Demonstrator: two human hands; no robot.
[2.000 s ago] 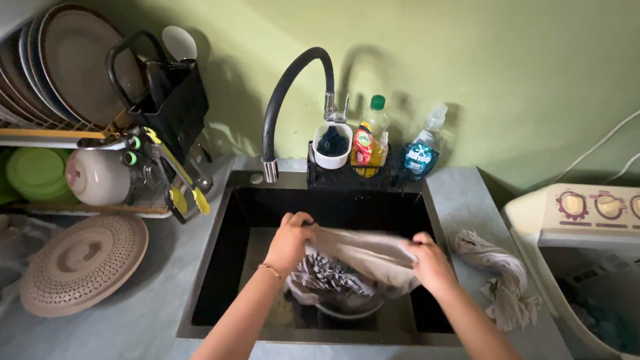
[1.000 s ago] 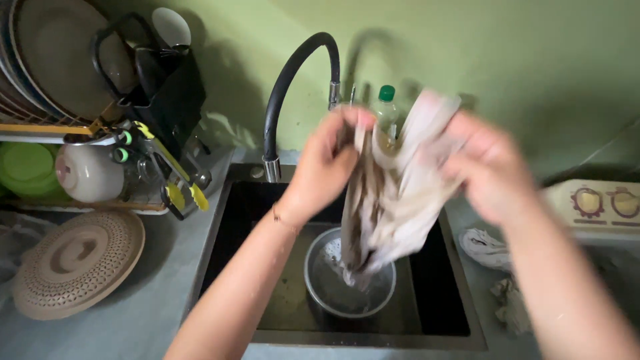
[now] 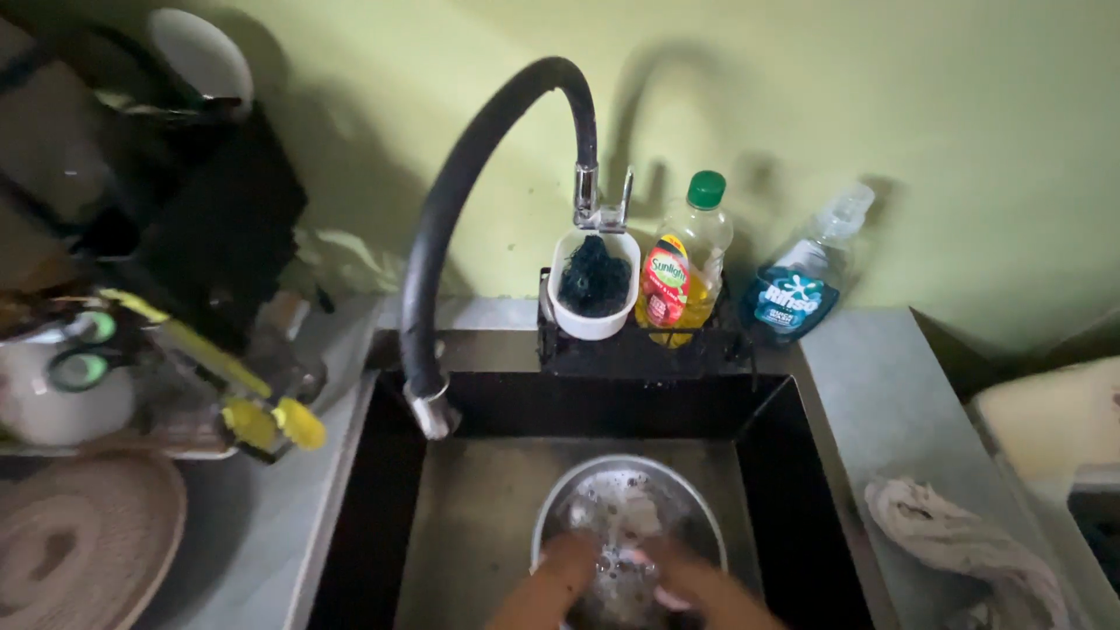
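A round metal basin (image 3: 643,468) with sudsy water stands in the black sink (image 3: 490,525). Both hands are low in it, blurred: my left hand (image 3: 564,569) on its left side, my right hand (image 3: 687,573) on its right. Pale, pinkish wet cloth (image 3: 639,556) shows between and beneath them, partly hidden by foam and fingers. Whether the fingers are closed on it is not clear. A twisted, wrung light cloth (image 3: 954,542) lies on the counter right of the sink.
A black flexible faucet (image 3: 424,280) arches over the sink's left rear. Behind stand a white container with a dark scrubber (image 3: 591,324), a Sunlight bottle (image 3: 669,280) and a Rinso bottle (image 3: 792,297). Scissors (image 3: 87,359) and a woven-pattern round lid (image 3: 87,542) are left; a washing machine (image 3: 1050,411) is right.
Both hands have come down from above the sink, where they held up the light cloth, into the basin. The view has moved closer to the faucet and bottles.
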